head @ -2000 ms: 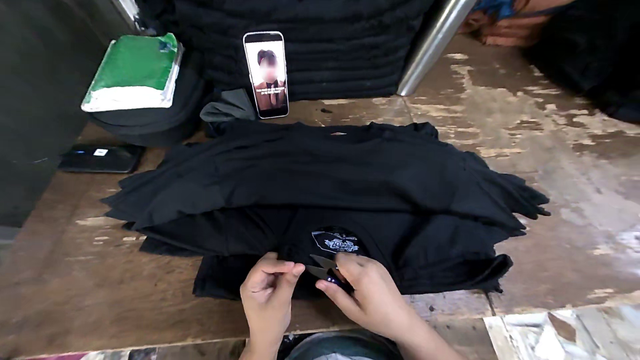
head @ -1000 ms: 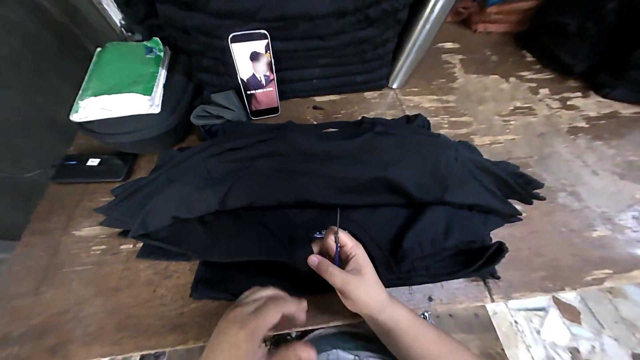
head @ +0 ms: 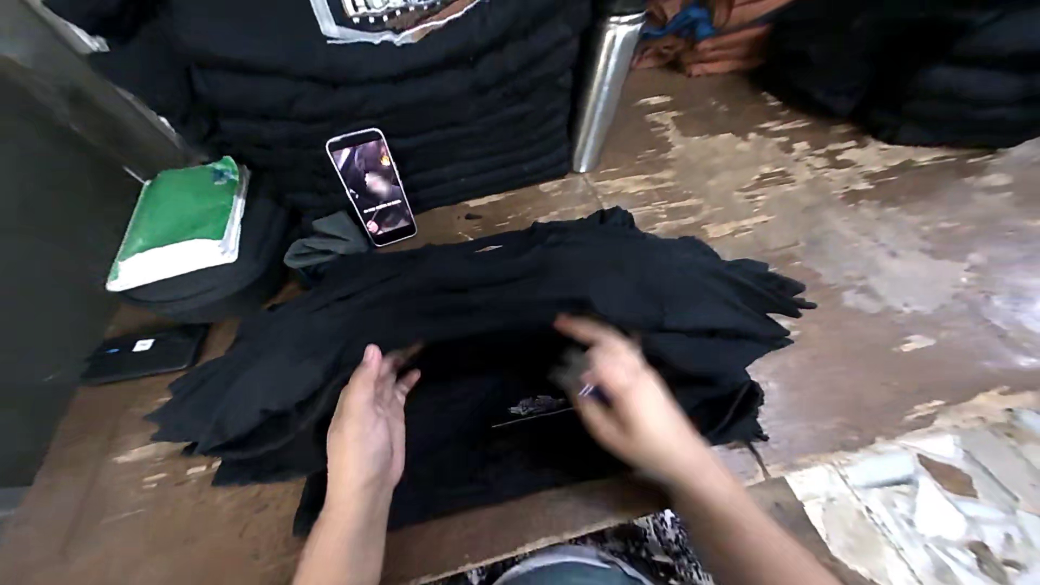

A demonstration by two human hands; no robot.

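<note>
A pile of black T-shirts (head: 520, 284) lies spread on the worn wooden table before me. My left hand (head: 374, 422) is at the left part of the pile's near side, fingers apart, with its fingertips by the fold of the upper shirts; nothing shows in its grasp. On the right, my right hand (head: 621, 386) is blurred over the dark cloth, its index finger extended. It holds a small cutting tool (head: 591, 393), of which a dark blue part shows; the blades are too blurred to make out. Between the hands, a small printed mark (head: 536, 405) shows on the lower shirt.
Behind the pile a phone (head: 374, 187) leans on a tall stack of black garments (head: 471, 106), near a metal post (head: 605, 89). At left are a green and white packet (head: 179, 219) on dark cloth and a black flat object (head: 146, 355). More dark clothes (head: 959, 81) lie back right.
The left hand has moved from low near the table edge up to the shirts. The right hand has shifted right and no longer holds the tool upright. The upper shirts look rumpled and lifted at the front.
</note>
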